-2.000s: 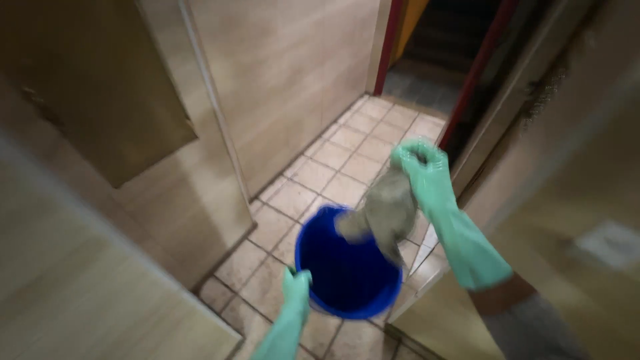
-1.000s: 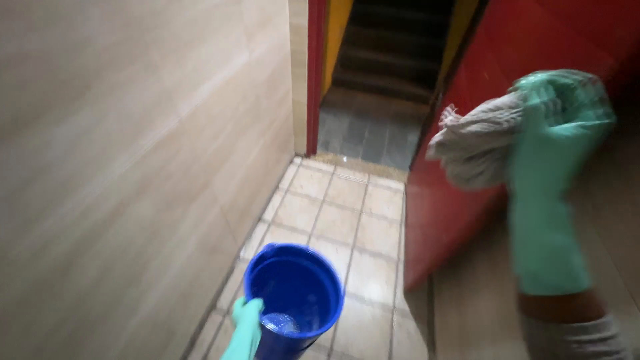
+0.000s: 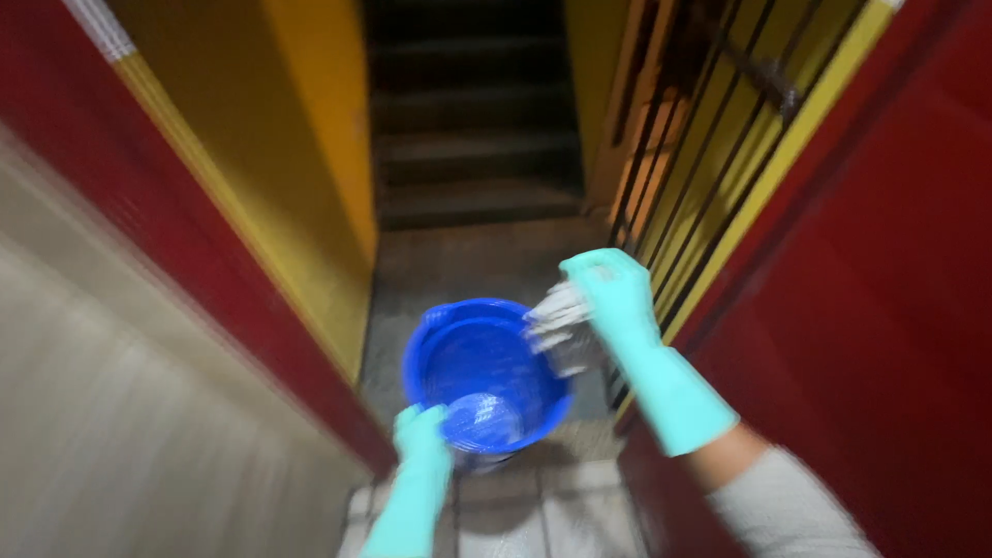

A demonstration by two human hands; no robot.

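A blue plastic bucket is at the lower middle of the head view, its mouth facing me, with some liquid at the bottom. My left hand, in a mint-green rubber glove, grips the bucket's near left rim. My right hand, in a matching glove, is closed around a bunched grey-white cloth. The cloth hangs at the right rim of the bucket, partly over it; whether it touches the rim cannot be told because of blur.
Beyond the bucket, dark steps rise past a grey floor. A yellow wall and red door frame stand left. At right are a barred metal gate and a red door panel. Pale floor tiles lie nearest me.
The view has moved forward to the doorway, and the bucket has come along with my left hand on its rim. My right hand has lowered the cloth from the upper right to beside the bucket.
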